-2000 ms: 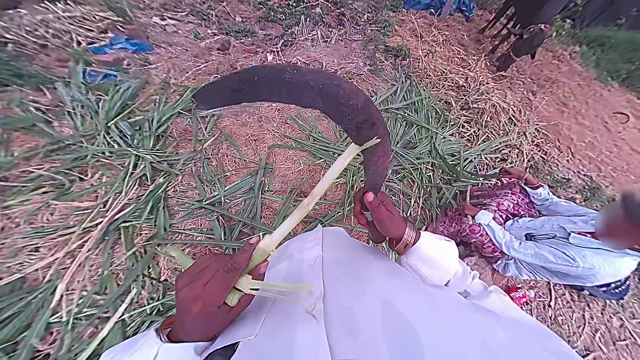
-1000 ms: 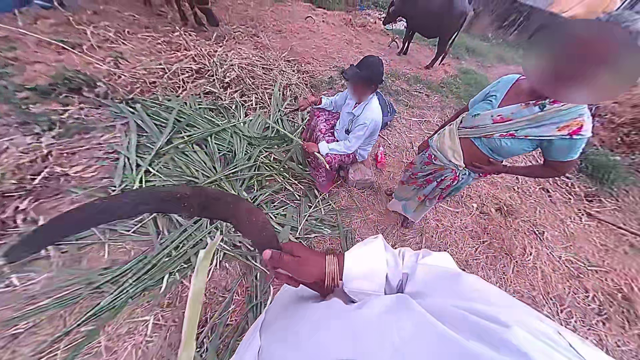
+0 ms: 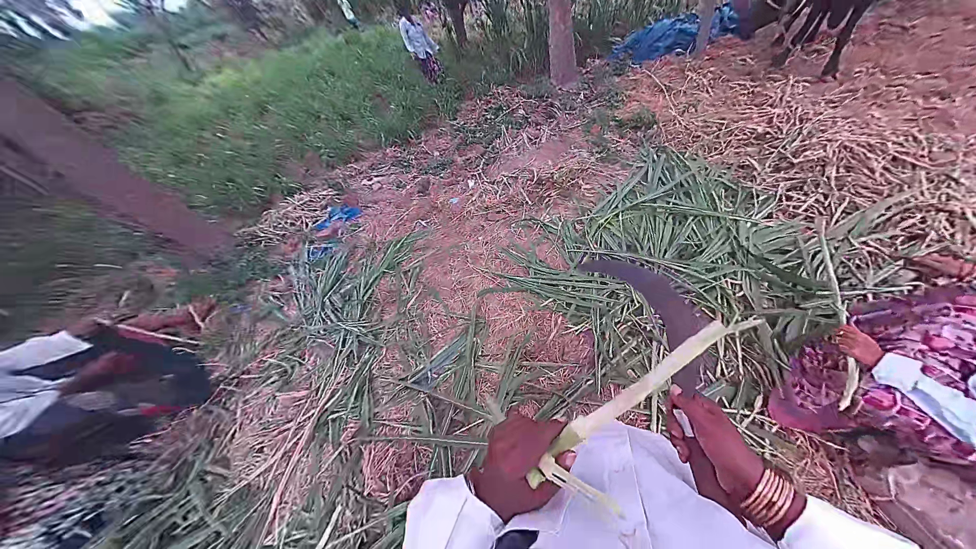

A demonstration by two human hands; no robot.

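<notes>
My left hand (image 3: 522, 463) is closed around the lower end of a pale, peeled plant stalk (image 3: 648, 381), whose torn strips hang below the fist. The stalk slants up to the right and crosses in front of a dark curved sickle blade (image 3: 671, 305). My right hand (image 3: 717, 442), with bangles at the wrist, grips the sickle near its base; the handle is partly hidden by the hand and sleeve. The blade's tip points up and to the left, over a heap of long green leaves (image 3: 686, 221).
A seated person's hand (image 3: 860, 345) holds a stalk at the right. Another person in dark and white clothing (image 3: 99, 381) is at the left. Cut green leaves (image 3: 335, 297) and dry straw (image 3: 823, 130) cover the ground. A tree trunk (image 3: 563, 42), a blue tarp (image 3: 663, 38) and an animal's legs (image 3: 827, 34) stand behind.
The view has swung left from the seated and standing people. My left hand, out of view one second ago, shows again with the stalk. The right hand still holds the sickle.
</notes>
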